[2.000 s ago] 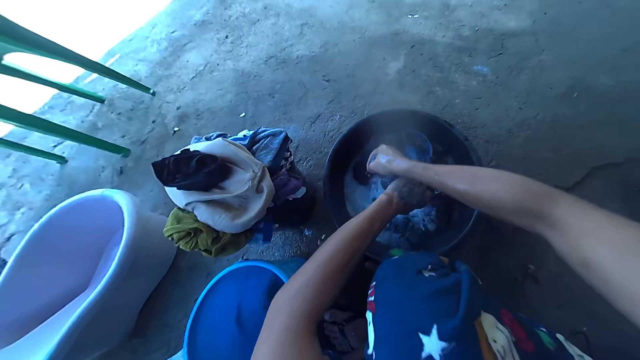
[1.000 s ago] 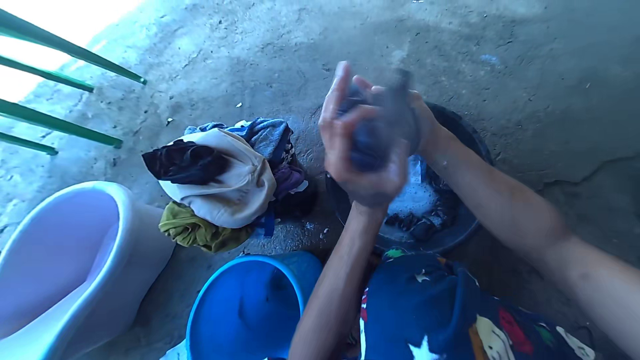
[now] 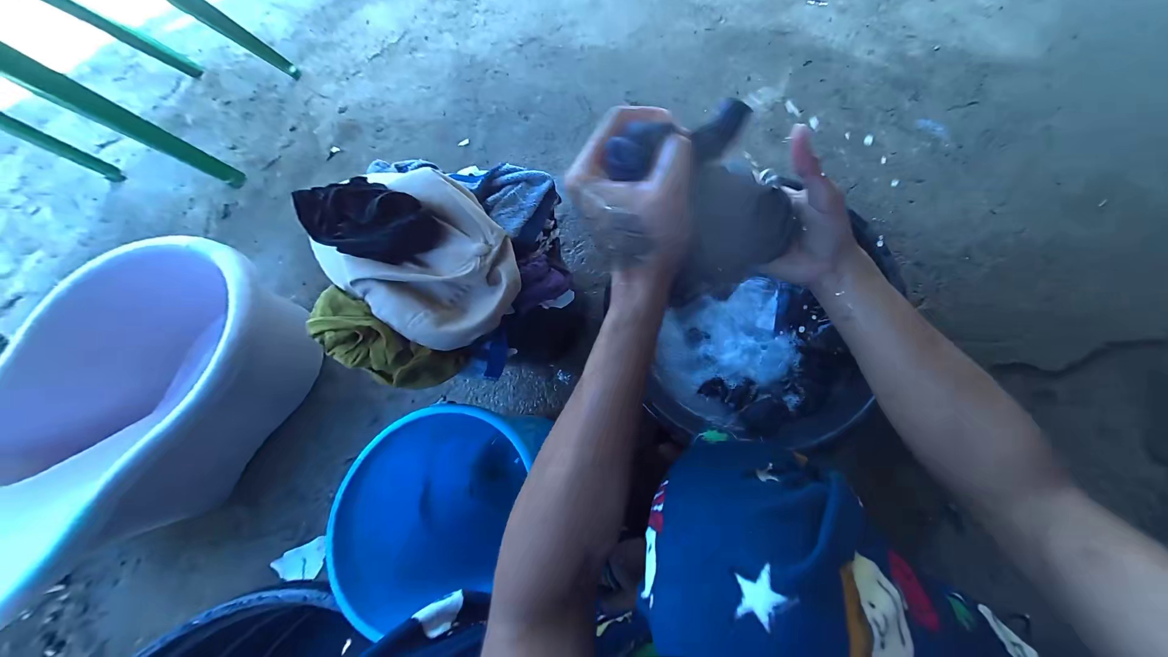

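A wet dark grey cloth [image 3: 735, 224], blurred by motion, is stretched between my hands above a round black basin [image 3: 849, 422]. My left hand [image 3: 634, 187] is closed around one bunched end of it. Against the cloth's other side rests my right hand [image 3: 817, 224], its thumb raised and apart; its fingers are partly hidden behind the cloth. Water drops fly around this hand. Inside the basin lie white suds [image 3: 744, 333] and dark wet cloth [image 3: 766, 411].
Left of the basin is a clothes pile with a cream cloth [image 3: 456, 283], a black cloth [image 3: 365, 219] and an olive one [image 3: 383, 342]. Nearer stand a blue bucket [image 3: 411, 520] and a pale tub [image 3: 265, 365]. Green legs [image 3: 137, 123] rise at upper left. Another dark basin [image 3: 265, 602] shows below.
Two seconds ago both hands were down in the black basin. They rose with the dark cloth, and since the last frame they have moved apart, with the cloth between them and water splashing.
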